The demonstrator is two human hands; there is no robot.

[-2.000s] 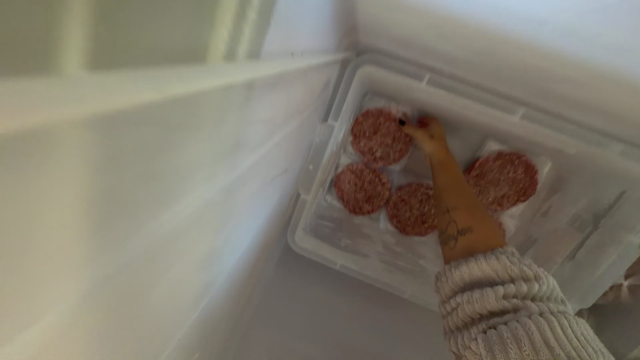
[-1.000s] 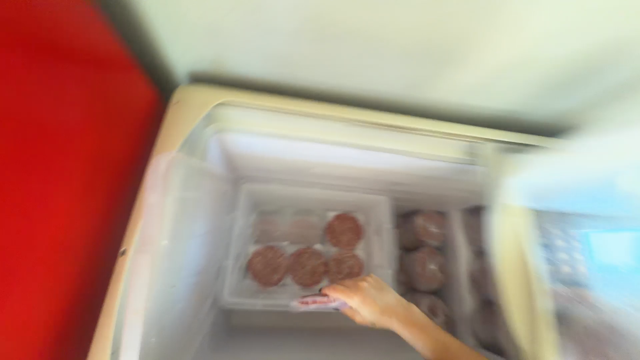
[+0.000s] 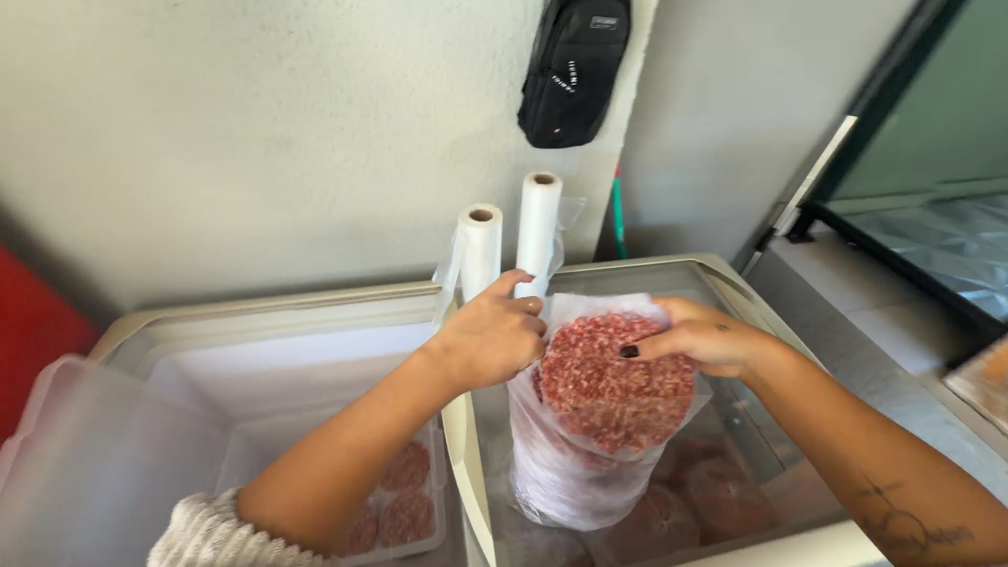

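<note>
My right hand [image 3: 701,339] pinches a round ground-meat patty [image 3: 610,378] on a clear sheet, thumb on its face. The patty's lower part is inside the mouth of a clear plastic bag [image 3: 587,488], which stands on the freezer's glass lid and looks full. On the bag's left, my left hand [image 3: 504,335] has its fingers curled at the rim, the index finger pointing up; its grip on the plastic is partly hidden. More patties [image 3: 407,516] lie in a plastic tub [image 3: 437,492] inside the freezer at lower left, partly behind my left forearm.
Two plastic rolls [image 3: 480,252] stand upright behind my hands. A black bag [image 3: 575,75] hangs on the wall. The chest freezer's rim [image 3: 276,303] runs along the wall, with a translucent lid [image 3: 87,465] at the left. Bagged patties [image 3: 720,496] show under the glass.
The view has swung up from the freezer's inside. My right hand has come up from the tub with a patty to the bag on the glass lid, and my left hand is now in view.
</note>
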